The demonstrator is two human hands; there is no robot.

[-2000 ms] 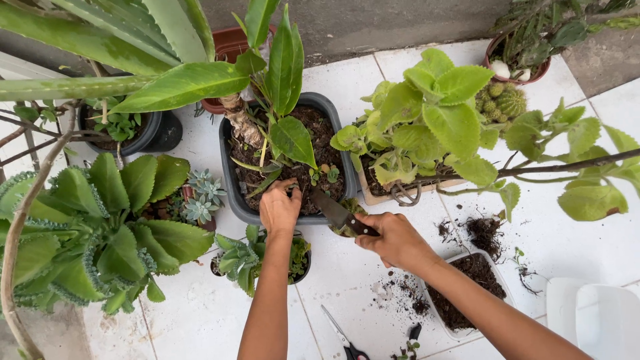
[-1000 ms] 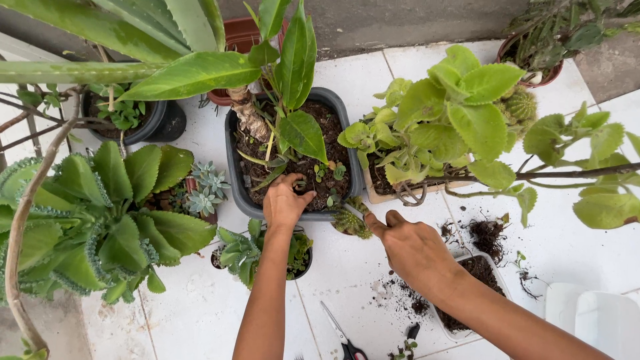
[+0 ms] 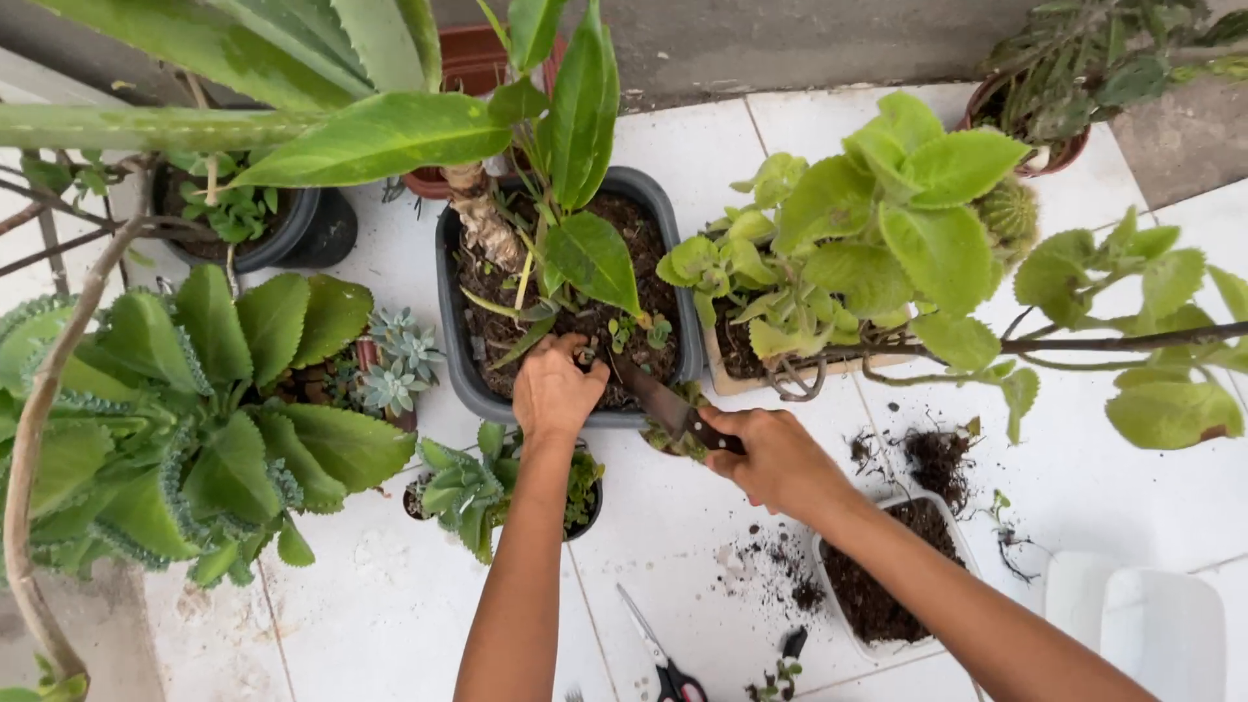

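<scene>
A grey plastic planter [image 3: 450, 322] filled with soil holds a thick-stemmed plant with long green leaves [image 3: 590, 258] and small seedlings [image 3: 634, 331]. My left hand [image 3: 558, 385] is at the soil by the planter's front rim, fingers bent; whether something is pinched in them is hidden. My right hand [image 3: 775, 453] grips the dark handle of a knife [image 3: 666, 402]. Its blade reaches over the front rim, and the tip is at the soil just right of my left fingers. A small plant, partly hidden under the blade, is outside the rim.
Right of the planter stands a trough [image 3: 726, 380] with a light-green leafy plant. Potted succulents [image 3: 463, 487] are in front. Scissors [image 3: 663, 653], a white tub of soil [image 3: 892, 575], a clump of roots [image 3: 938, 463] and clear plastic containers [image 3: 1160, 624] lie on the tiles.
The knife was over the planter's rim two seconds ago, and my right hand was lower right, beside the rim, one second ago. Now the blade is at the soil again. My left hand remains at the soil.
</scene>
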